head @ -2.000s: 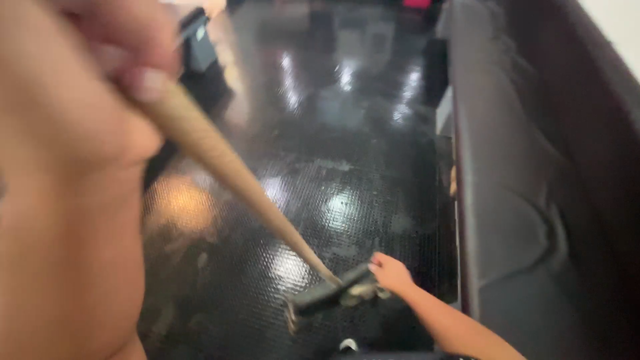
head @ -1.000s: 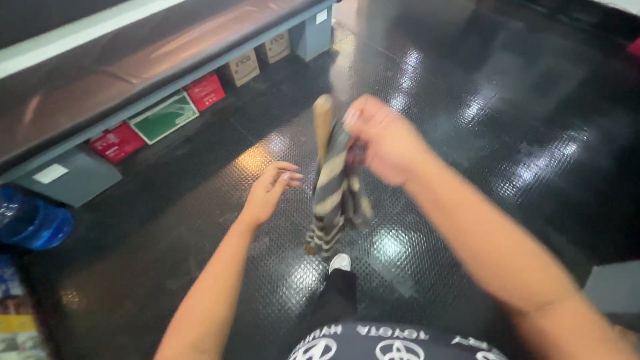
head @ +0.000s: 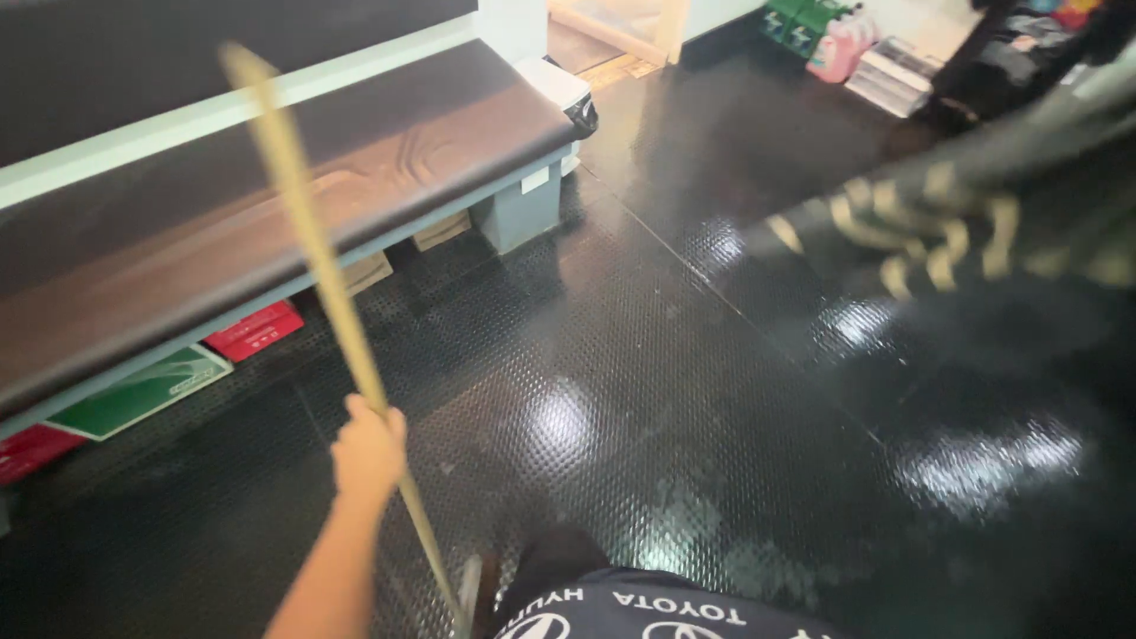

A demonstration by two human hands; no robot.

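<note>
My left hand point(head: 368, 444) is closed around a long wooden pole point(head: 311, 235), which leans up to the left. The pole's lower end meets a dark bar-like head point(head: 479, 595) beside my leg, partly cut off by the bottom edge. At the upper right a striped dark and cream cloth point(head: 941, 222) hangs in the air, blurred by motion. My right hand is not visible, so its hold on the cloth cannot be seen. Beneath everything lies the wet-looking, textured black floor point(head: 621, 355).
A padded brown bench point(head: 426, 151) runs along the left, with red boxes point(head: 255, 328) and a green box point(head: 146, 390) under it. By its end stands a white bin point(head: 555, 84). Pink jugs point(head: 839, 49) and green containers point(head: 799, 22) stand at the back.
The striped cloth was in my right hand near the pole one second ago and is now raised at the far right. My left hand, apart from the pole then, now grips it. The view has shifted.
</note>
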